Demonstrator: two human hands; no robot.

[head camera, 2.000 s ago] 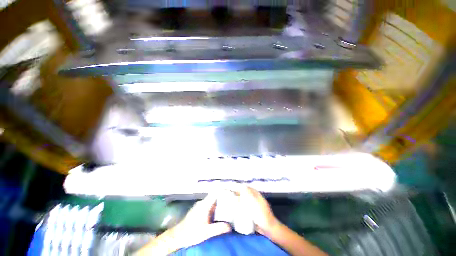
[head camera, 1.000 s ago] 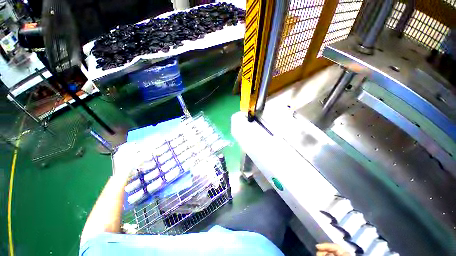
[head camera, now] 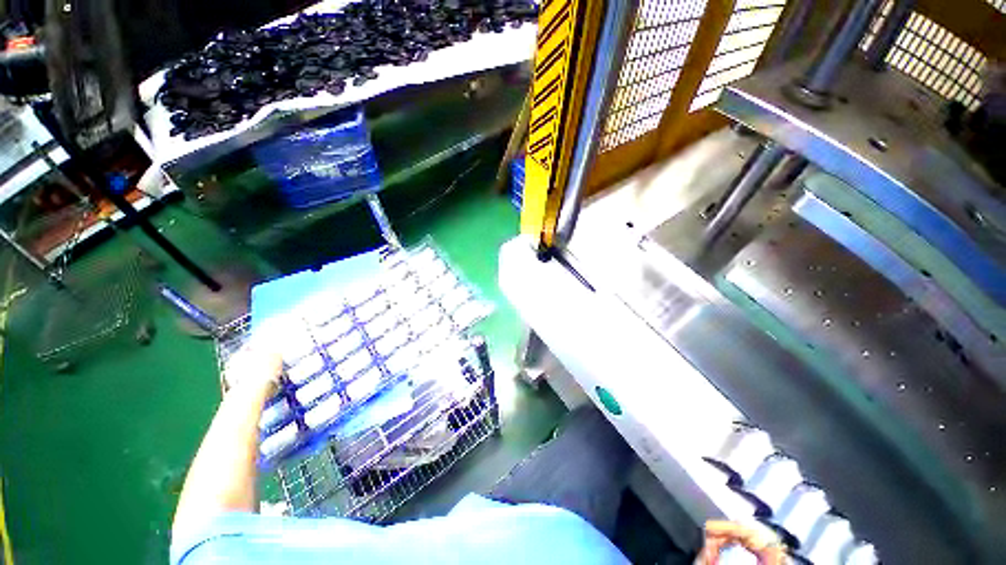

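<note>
My left hand (head camera: pixel 255 373) reaches over the left edge of a tray (head camera: pixel 364 419) of white parts (head camera: pixel 322 411) in rows over blue. The hand is washed out by glare, so its fingers and any part in it cannot be made out. My right hand (head camera: pixel 745 543) is at the bottom edge of the picture, partly cut off, beside the row of white curved shells (head camera: pixel 776 481) on the white front ledge (head camera: pixel 662 405). Its fingers look curled, but whether it holds a shell cannot be told.
The tray sits on a wire rack (head camera: pixel 425 469). A table with a heap of black parts (head camera: pixel 320 61) stands behind it, with a blue bin (head camera: pixel 320 166) below. A yellow-and-black strip (head camera: pixel 549 110) and mesh guard (head camera: pixel 667 77) border the press, with its bed plate (head camera: pixel 838 320) and platen (head camera: pixel 883 166).
Since two seconds ago the view has swung from the press front to the tray at left, and my hands have come apart. Over the last second my right hand shows more at the ledge.
</note>
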